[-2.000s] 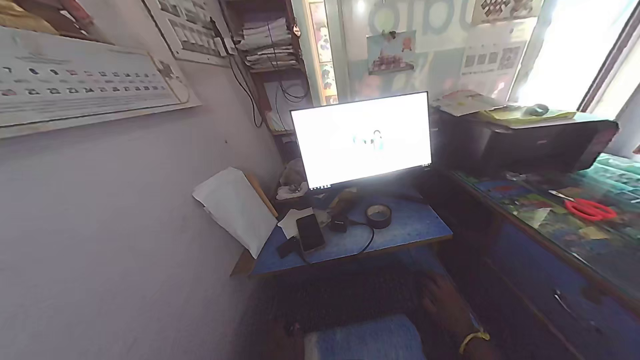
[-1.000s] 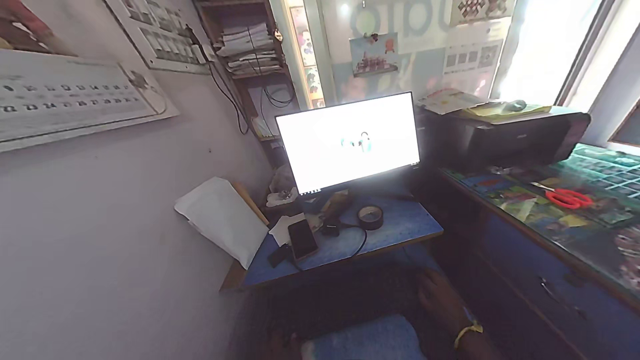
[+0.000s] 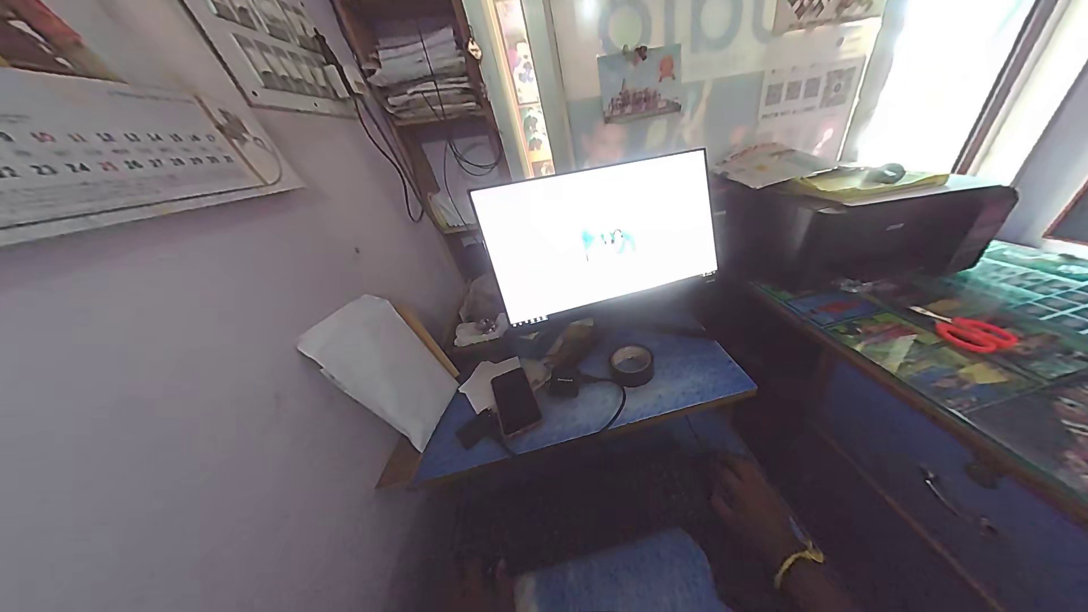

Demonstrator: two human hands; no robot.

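Observation:
My right hand (image 3: 744, 497), with a yellow band at the wrist, rests low on the dark tray below the desk top, by the right end of a dim keyboard (image 3: 586, 501). Whether a mouse lies under it is too dark to tell. My left hand (image 3: 484, 582) shows faintly at the bottom edge, near the keyboard's left end; its fingers are mostly lost in shadow. A lit monitor (image 3: 599, 234) stands on the blue desk (image 3: 680, 387). In front of it lie a smartphone (image 3: 515, 401), a roll of dark tape (image 3: 631, 365) and a black cable (image 3: 623, 408).
A white packet (image 3: 382, 365) leans on the left wall. At the right, a glass-topped counter (image 3: 901, 374) bears red-handled scissors (image 3: 977, 334) and a black printer (image 3: 884, 229) with papers on top. Shelves with stacked papers (image 3: 421, 72) stand behind the desk.
The small picture in the middle of the monitor has changed. Both hands stay low by the keyboard, with no plain move.

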